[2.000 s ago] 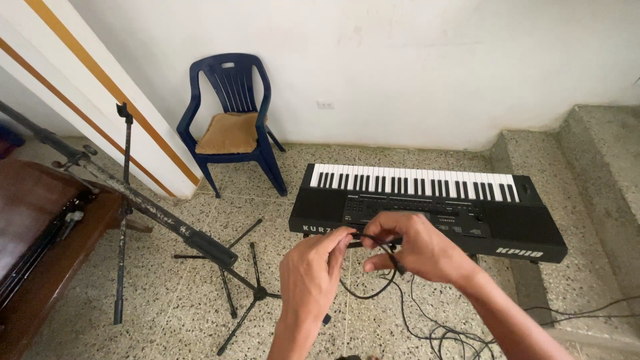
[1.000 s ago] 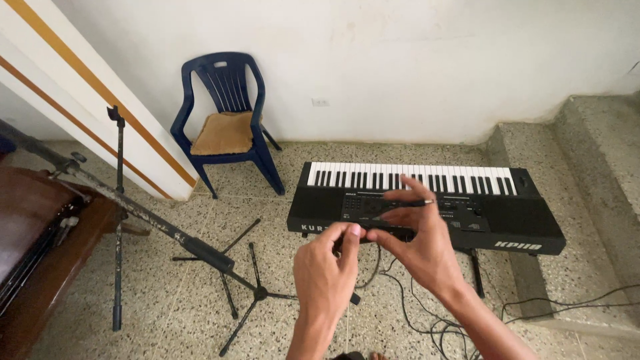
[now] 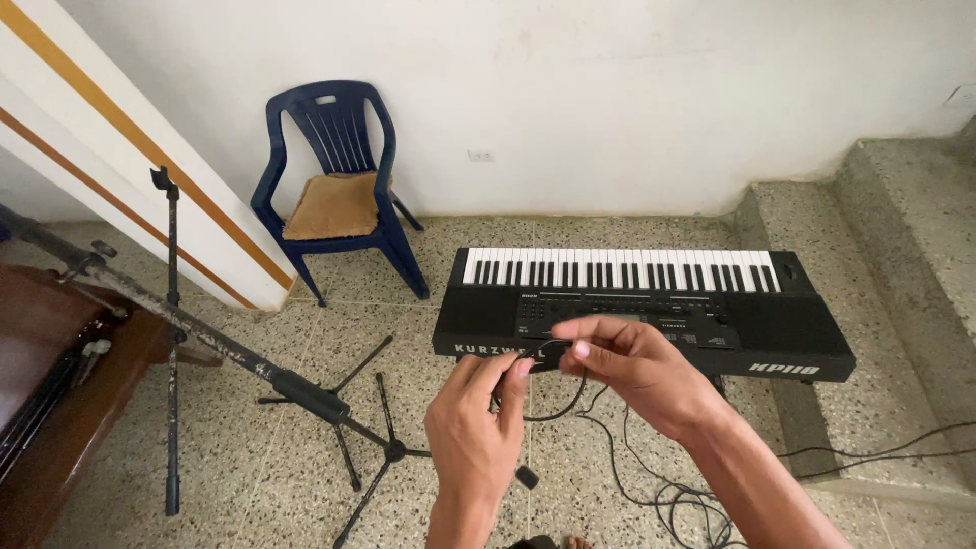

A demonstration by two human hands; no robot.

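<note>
A thin black cable (image 3: 550,418) hangs in a loop between my two hands, in front of the near edge of a black Kurzweil electronic keyboard (image 3: 778,320). My left hand (image 3: 476,435) pinches the cable between thumb and fingers. To its right, my right hand (image 3: 633,366) grips another part of the cable with thumb and forefinger. The fingers hide part of the cable, and I cannot tell what its ends look like. More black cable (image 3: 675,499) lies tangled on the floor below my right hand.
Microphone stands (image 3: 305,393) with spread legs are at the left, a boom slanting across. Behind them is a blue plastic chair (image 3: 335,137) with a tan cushion (image 3: 333,206). A brown wooden bench (image 3: 84,427) is at the left edge, speckled stone steps (image 3: 884,221) at the right.
My right hand has come down from its raised, spread-finger pose over the keyboard to close on the cable. A loop of cable now hangs wider between my hands.
</note>
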